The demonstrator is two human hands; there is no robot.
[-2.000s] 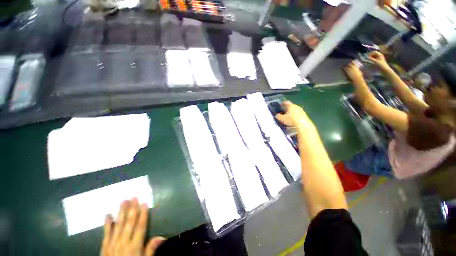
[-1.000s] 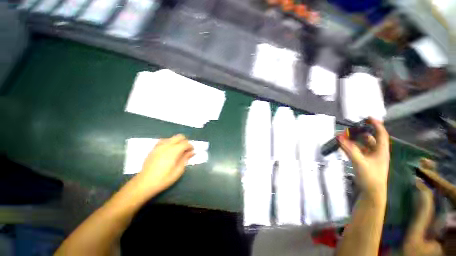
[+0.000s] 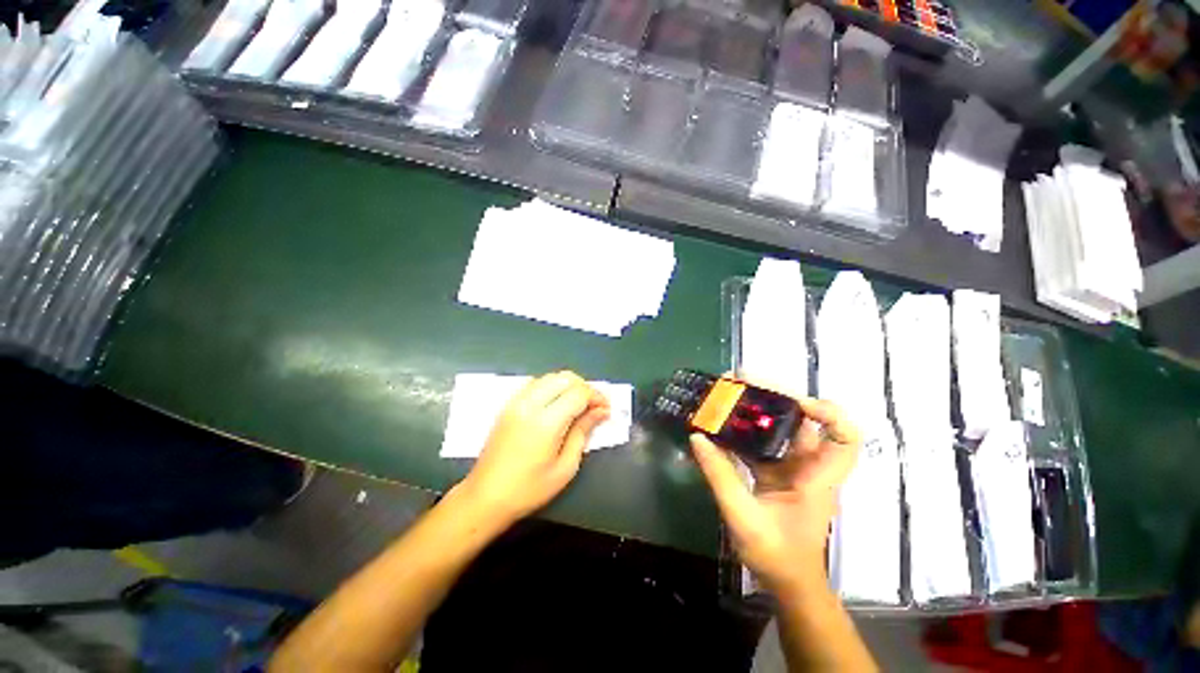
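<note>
My right hand (image 3: 787, 506) holds a black keypad phone (image 3: 737, 416) by its screen end. Its orange band and red screen marks face up and its keys point left. My left hand (image 3: 533, 440) rests on a flat white sleeve (image 3: 476, 410) on the green bench, fingertips together at its right part; whether they pinch it is hard to tell. A pile of empty sleeves (image 3: 569, 267) lies behind. A clear blister tray (image 3: 1082, 526) at the right holds white bagged phones (image 3: 865, 519) in two rows. Its right column shows a dark phone (image 3: 1053, 523) and a small white label (image 3: 1032, 394).
A stack of filled trays (image 3: 105, 197) stands at the left. On the dark conveyor strip lie a tray of bagged phones (image 3: 395, 53), a dark-looking tray (image 3: 658, 105) and spare sleeve bundles (image 3: 1082, 237). A blue hand truck (image 3: 217, 631) is at lower left.
The phone has moved left from the tray in my right hand, towards the flat sleeve, and now shows its screen side. The view has shifted, bringing the left tray stack in.
</note>
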